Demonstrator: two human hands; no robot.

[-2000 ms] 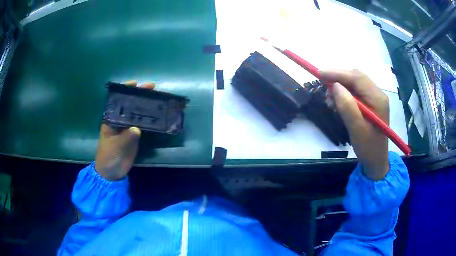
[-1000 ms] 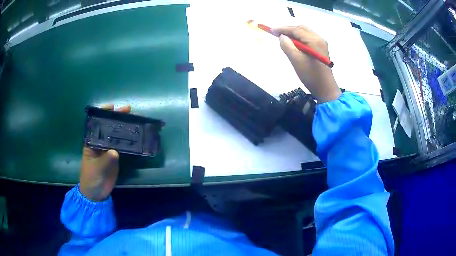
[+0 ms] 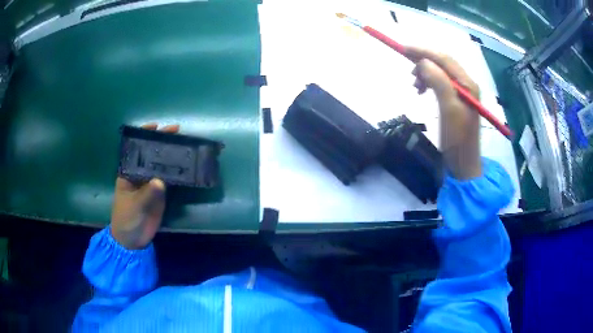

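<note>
My left hand [image 3: 138, 207] holds a black plastic housing [image 3: 170, 160] over the green mat, thumb on its near edge and fingertips at its far edge. The housing's open side with moulded ribs faces up. My right hand [image 3: 448, 90] holds a red brush [image 3: 390, 43] above the white paper sheet. Its bristle tip points to the upper left, near a pale yellow stain [image 3: 354, 31]. Black stacked housings [image 3: 330, 133] lie on the sheet, with more toothed ones [image 3: 411, 156] touching them at the right, beside my right sleeve.
The green mat [image 3: 84, 97] covers the left of the bench. The white paper sheet [image 3: 292, 188] covers the right, with black tape tabs [image 3: 269, 220] along its edges. A metal-edged frame [image 3: 540, 123] stands at the right. The dark bench edge runs along the front.
The brush went to the yellow stain, then drew back right and towards me, its tip now lifted off the stain. My left hand still holds the housing. The view has shifted.
</note>
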